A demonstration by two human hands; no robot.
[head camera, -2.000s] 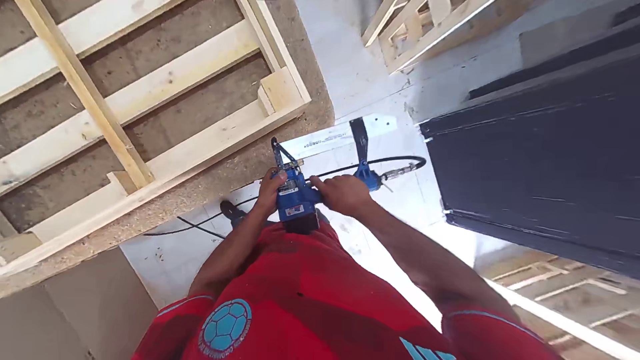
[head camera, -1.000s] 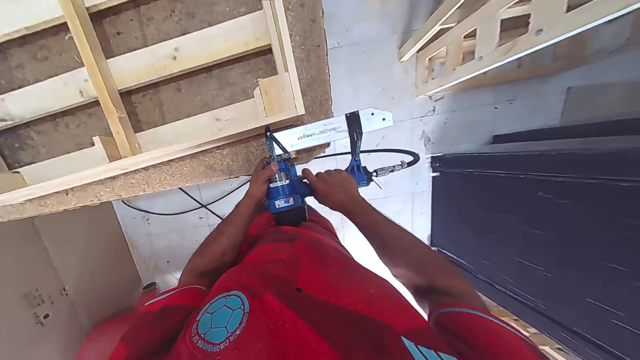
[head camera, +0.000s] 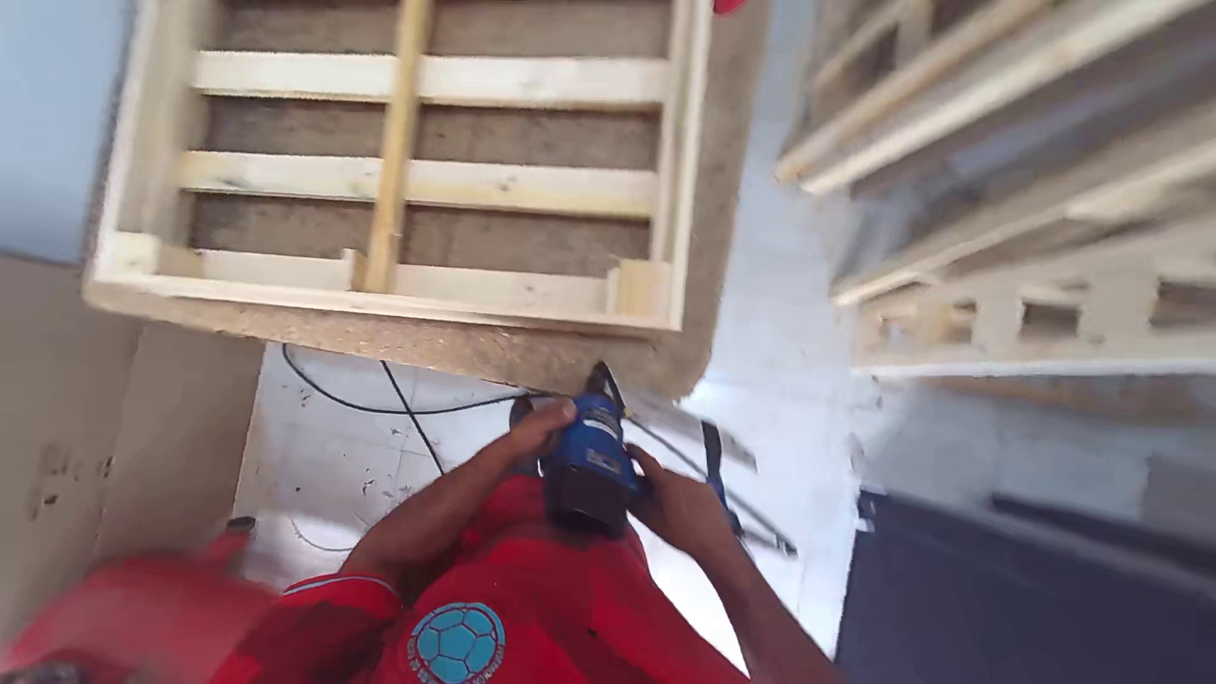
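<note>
A blue power tool with a dark end, probably a pneumatic nailer (head camera: 594,456), is held close to my body, below the edge of a chipboard tabletop (head camera: 532,356). My left hand (head camera: 540,429) grips its left side near the top. On its right side is my right hand (head camera: 673,499), with the fingers partly hidden by the tool. A blue and black part and a dark hose stand out beyond my right wrist. On the tabletop lies a wooden frame (head camera: 427,302) with crosswise slats and one lengthwise batten.
Slatted wooden frames (head camera: 1007,313) stand at the right, above a dark panel (head camera: 997,608). Black cables (head camera: 408,410) cross the pale floor at the left. A blurred red object (head camera: 142,608) is at the lower left. A bit of red shows beyond the tabletop's top edge.
The view has swung left, so more of the wooden frame shows. Both hands still hold the blue tool, which is now tilted differently.
</note>
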